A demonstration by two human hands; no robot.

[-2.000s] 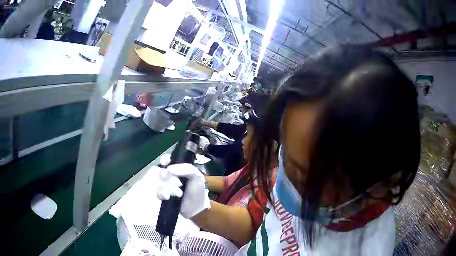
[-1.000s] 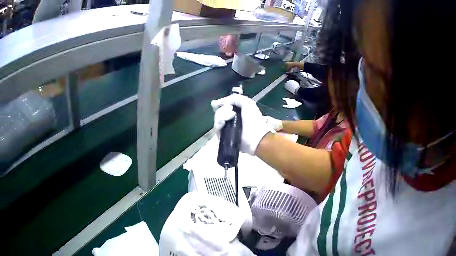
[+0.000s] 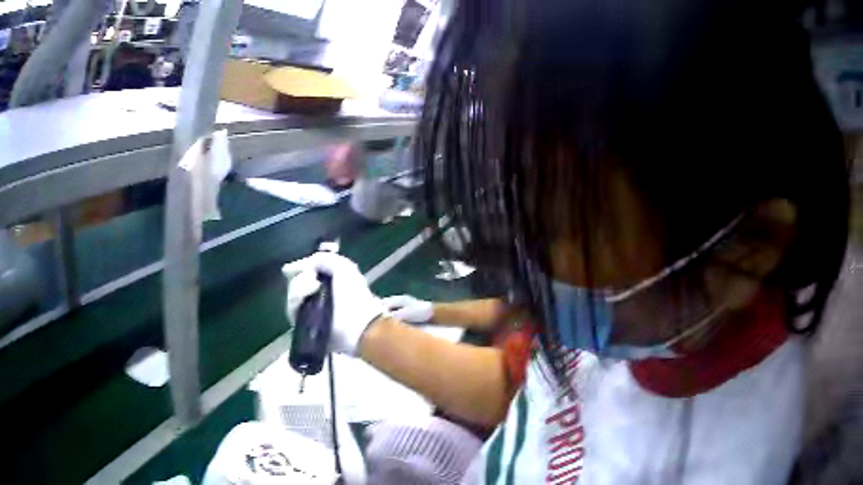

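Note:
Neither of my hands is in view. Nearest at the bottom edge is a white rounded part [image 3: 251, 453] with a dark round pattern, cut off by the frame. Behind it lies a white housing with a block of slots [image 3: 303, 415]. To its right is a white fan grille unit [image 3: 426, 453] with curved slats. A neighbouring worker's white-gloved hand [image 3: 352, 301] holds a black electric screwdriver [image 3: 310, 332] upright, its tip down above the slotted housing. A dark cord runs down beside it.
The masked worker [image 3: 662, 407] fills the right side. Another gloved hand [image 3: 412, 308] reaches in behind the screwdriver. A grey post [image 3: 183, 294] stands at the left, beside the green conveyor belt [image 3: 76, 398] with a white flat piece [image 3: 149, 367]. An open cardboard box [image 3: 284, 88] sits on the shelf.
The view has swung left and back right, so things shift across the picture. The neighbour's hand still holds the screwdriver, now smaller and more upright than two seconds ago.

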